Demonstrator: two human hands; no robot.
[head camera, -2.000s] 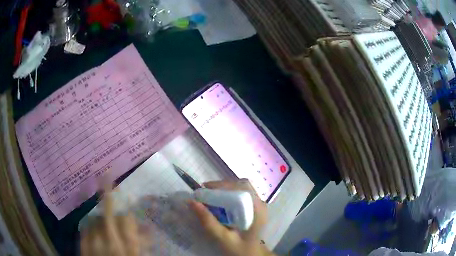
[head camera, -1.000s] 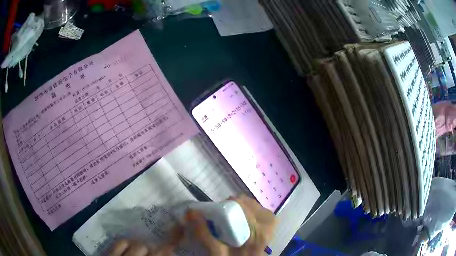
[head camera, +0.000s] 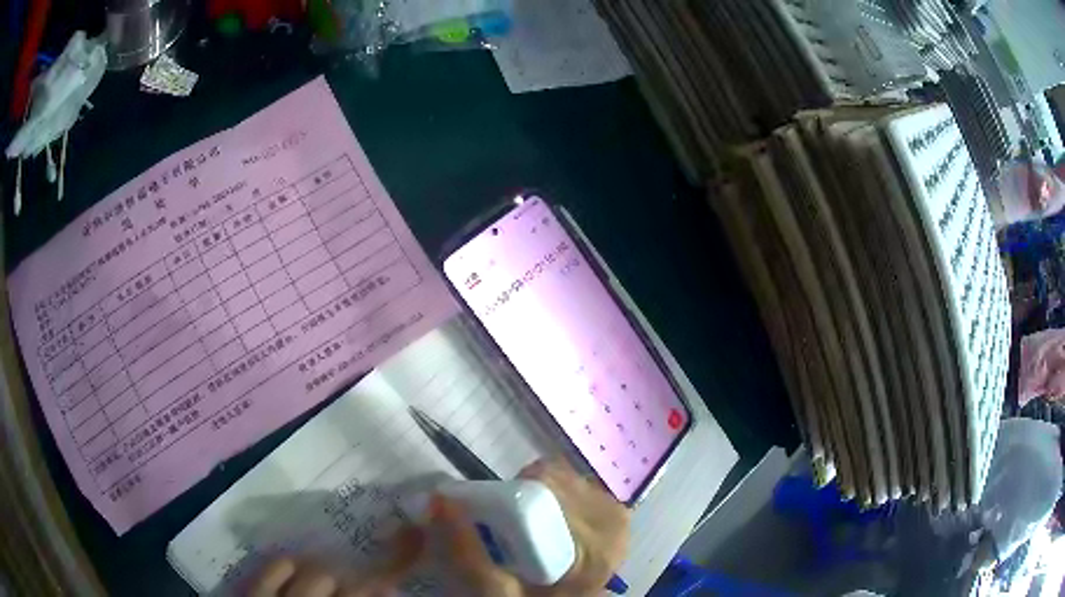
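Note:
My right hand holds a white correction fluid bottle low over the open notebook, which shows handwritten figures. A dark pen lies under or in the same hand, its tip pointing up and left over the page; its blue end shows below the hand. My left hand is blurred and cut off by the bottom edge, fingers on the lower page; whether it holds anything is hidden. A smartphone with a lit pinkish calculator screen lies on the notebook's right side.
A pink printed form lies left of the notebook. Tall tray stacks stand at the right. Cotton swabs with white tissue, a clear plastic bag and a white sheet lie at the back. People's hands show at the far right.
The view has shifted since the first frame. My left hand has come down from above the page to its lower part. My right hand still holds the bottle, slightly lower.

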